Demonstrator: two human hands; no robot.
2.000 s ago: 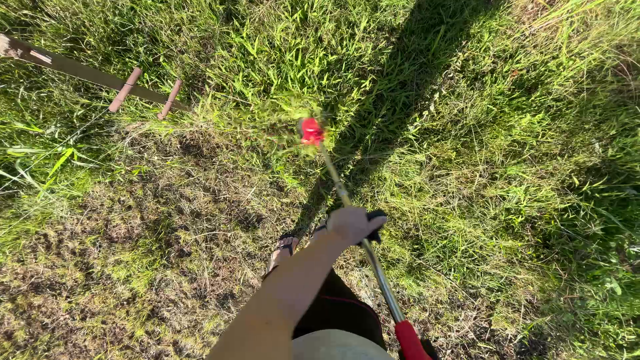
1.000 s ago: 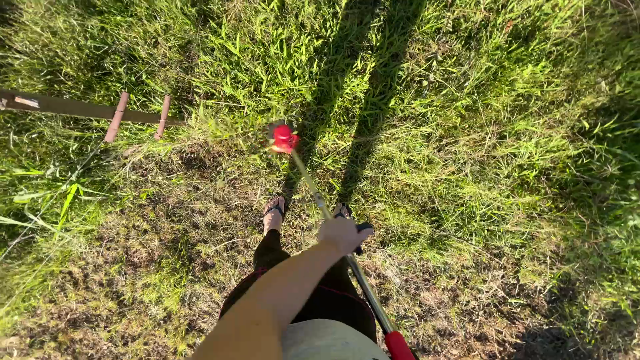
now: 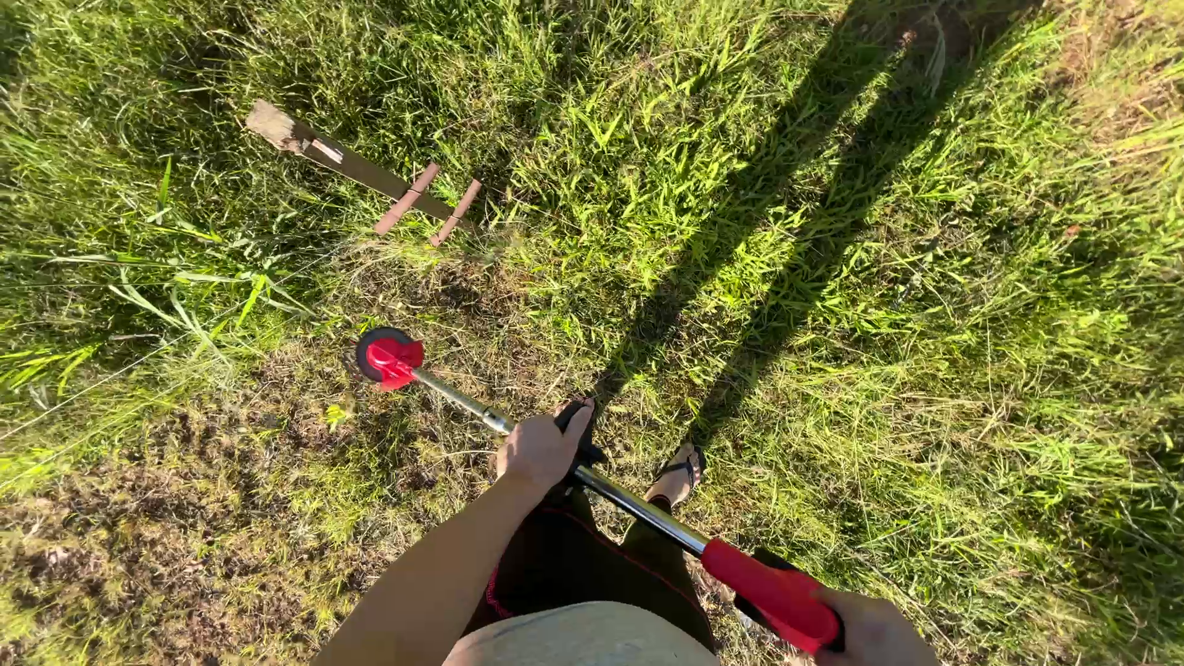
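A string trimmer with a metal shaft [image 3: 640, 507] runs slantwise across the front of my body. Its red head [image 3: 392, 359], with a dark round disc or guard, is at the left over short, partly dry grass. My left hand [image 3: 544, 448] is closed around the black front handle [image 3: 585, 438] on the shaft. At the lower right my right hand [image 3: 869, 629] grips the rear end of the red grip housing [image 3: 772, 592]; its fingers are partly hidden.
A weathered wooden post [image 3: 356, 170] with two reddish crosspieces lies or leans in tall grass at upper left. Thin wire-like lines cross the grass at left. My sandaled foot [image 3: 679, 475] stands on the grass, and long leg shadows stretch to the upper right.
The trimmer head has swung to the left, from near the leg shadows to the patchy grass below the wooden post. My right hand has come into view. The view has turned.
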